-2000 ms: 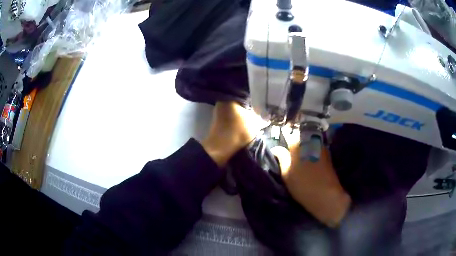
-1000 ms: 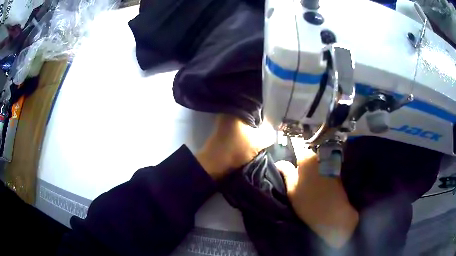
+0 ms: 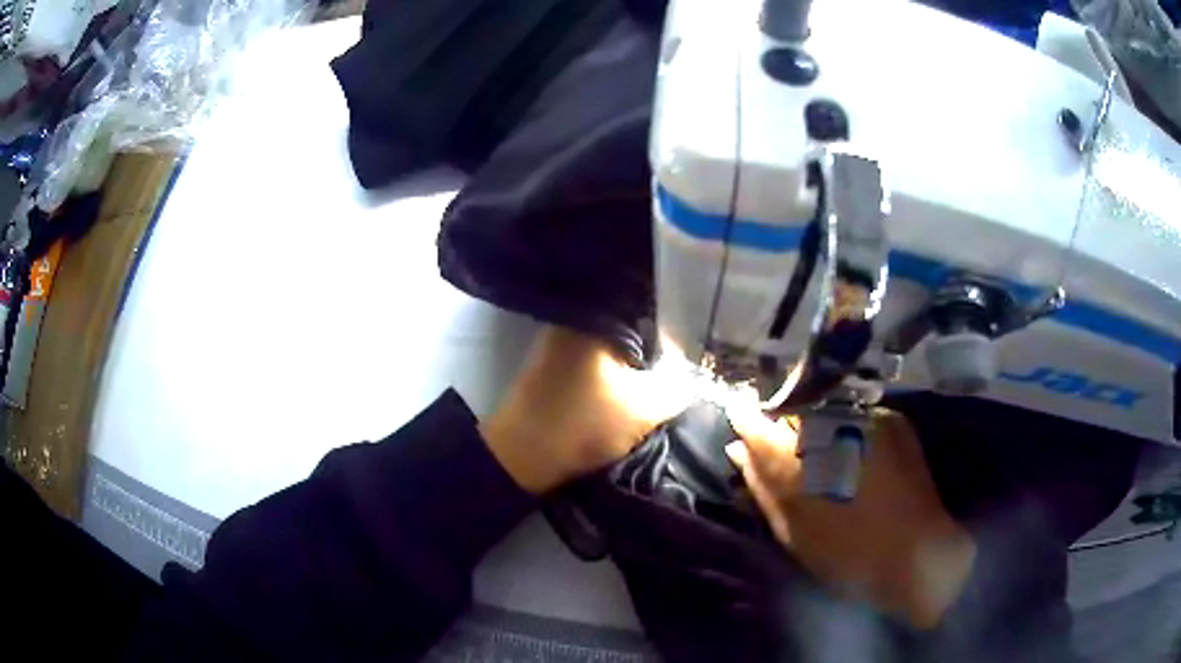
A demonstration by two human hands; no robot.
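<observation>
The white sewing machine (image 3: 777, 156) with blue stripe stands at the right, its needle area brightly lit. Dark purple cloth (image 3: 557, 220) lies behind and left of the needle. More of it, with a shinier bunched fold (image 3: 680, 460), lies in front between my hands. My left hand (image 3: 576, 402) is left of the needle with its fingers on the cloth edge; glare hides the fingertips. My right hand (image 3: 855, 499) is right of the needle, partly behind the presser parts, holding the fold's right side. Needle and stitch line cannot be made out.
The white table (image 3: 272, 285) has a printed ruler along its front edge. A brown board (image 3: 97, 298) with an orange-marked item lies at the left. Clear plastic bags (image 3: 168, 78) are piled at the back left. Dark cloth also lies under the machine arm at right.
The machine first shifts right, then slightly back left and lower in view. Both hands stay at the needle; my right hand now sits further right, and the fold between the hands has changed shape.
</observation>
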